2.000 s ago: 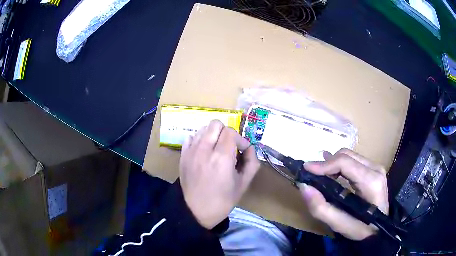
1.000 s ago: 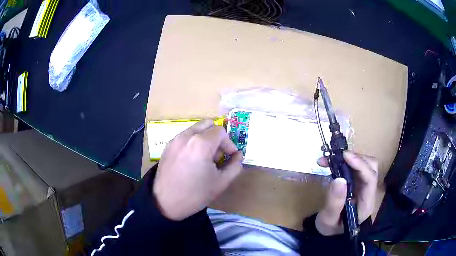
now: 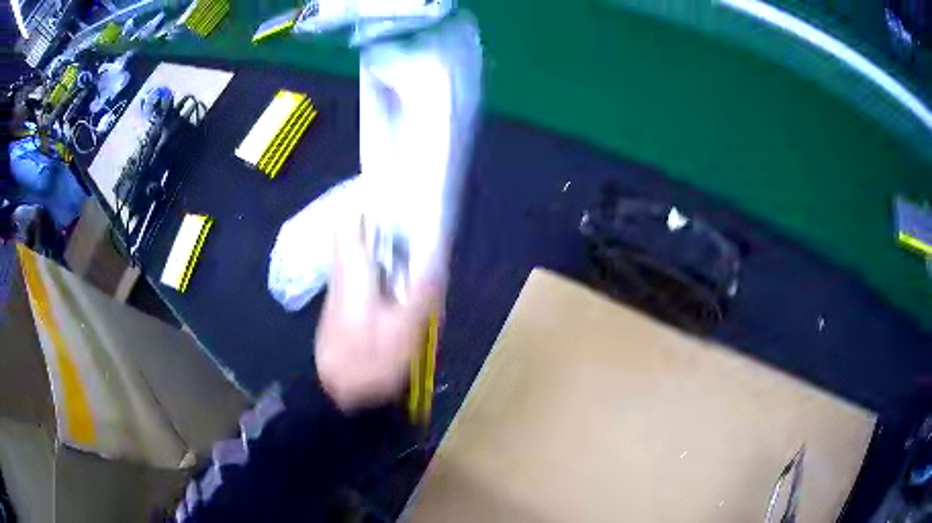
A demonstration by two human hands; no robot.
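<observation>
My left hand [image 3: 373, 332] is blurred over the black mat, left of the cardboard work mat [image 3: 654, 409]. It holds a white casing in a clear bag [image 3: 409, 133], which reaches up towards the green belt. A yellow-edged battery cell [image 3: 423, 378] shows below the hand, partly hidden by it. Another clear bag [image 3: 305, 245] lies just left of the hand. The tip of the soldering iron [image 3: 785, 492] shows over the cardboard mat at the lower right. My right hand is out of the picture.
Stacked cells [image 3: 278, 133] and a single cell [image 3: 187, 251] lie on the black mat at left. A black fan-like object [image 3: 664, 260] stands behind the cardboard mat. The green belt [image 3: 634, 92] runs across the back. Cardboard cartons [image 3: 112, 378] stand at the lower left.
The view has swung left and up. The cell and casing have left the cardboard mat and are now with my left hand at its left. My right hand has gone out of view.
</observation>
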